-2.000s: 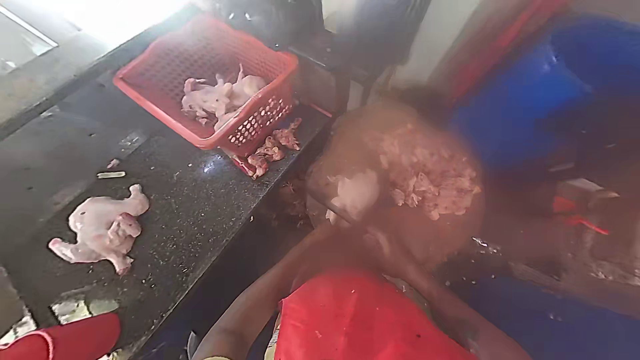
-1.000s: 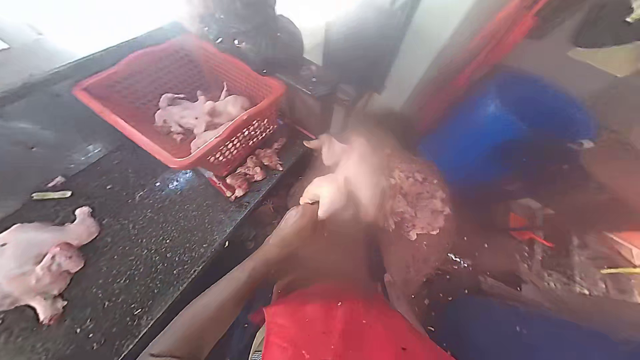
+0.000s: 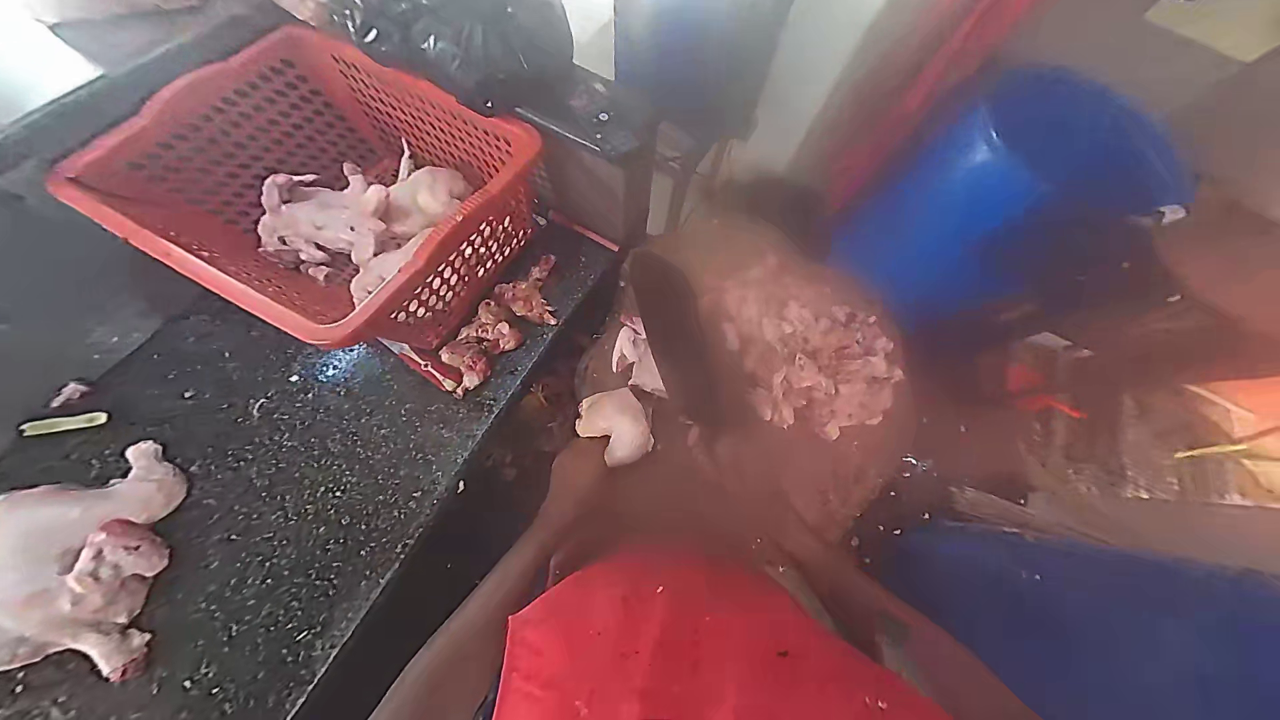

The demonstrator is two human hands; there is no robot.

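My left hand [image 3: 585, 480] is closed on a pale raw chicken piece [image 3: 618, 425] at the left side of a round chopping block [image 3: 820, 480]. My right hand [image 3: 760, 530] is blurred low over the block, near the lower end of a wide dark blade [image 3: 680, 330], seemingly a cleaver; its grip cannot be made out. Another bit of chicken [image 3: 638, 357] lies left of the blade. A heap of cut chicken pieces [image 3: 820, 350] covers the block's right part. The view is hazy around both hands.
On the dark stone counter [image 3: 300, 480] at left stand a red plastic basket [image 3: 230, 290] holding whole raw chickens [image 3: 340, 220], some reddish scraps [image 3: 490, 335] beside it, and another plucked chicken [image 3: 60, 570]. A blue barrel [image 3: 1000, 190] is behind the block at right.
The large chicken part that my left hand held up over the block is lower now, with only a smaller piece plainly visible at the hand. The dark blade now shows clearly across the block.
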